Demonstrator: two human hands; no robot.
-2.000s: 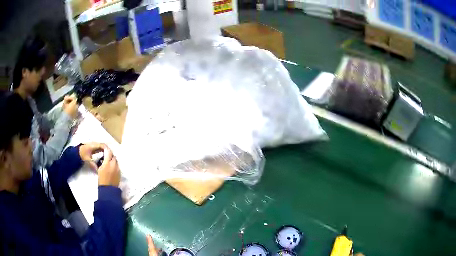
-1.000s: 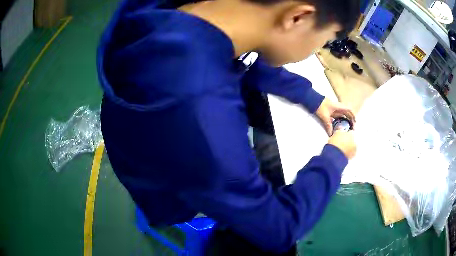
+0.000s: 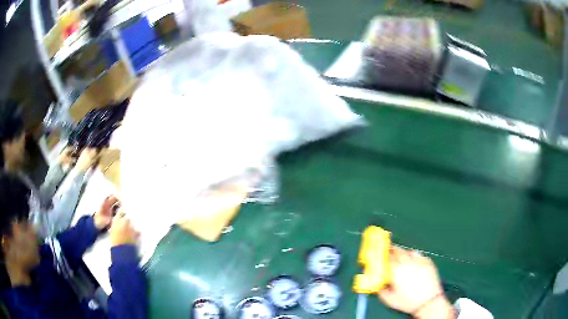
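Observation:
My right hand (image 3: 414, 281) is shut on the yellow hot glue gun (image 3: 375, 258) at the lower right, above the green tabletop. A pale glue stick (image 3: 361, 306) sticks out of the gun's lower end. Several round housings with dark rims and pale inner faces lie left of the gun, one (image 3: 323, 260) at the upper end of the group and another (image 3: 284, 291) beside it. The view is blurred, so their leads are unclear. My left hand is not in view.
A large clear-white plastic bag (image 3: 218, 106) stands at upper left over a tan cardboard piece (image 3: 212, 218). Two people sit at the left, hands on small parts. A raised pale edge (image 3: 436, 106) borders the green table (image 3: 423, 180); boxes stand beyond it.
The view swung left to the neighbouring worker, then back to the table. My right hand and the glue gun now show more fully, as do more housings. The fingers seen earliest at lower left are gone.

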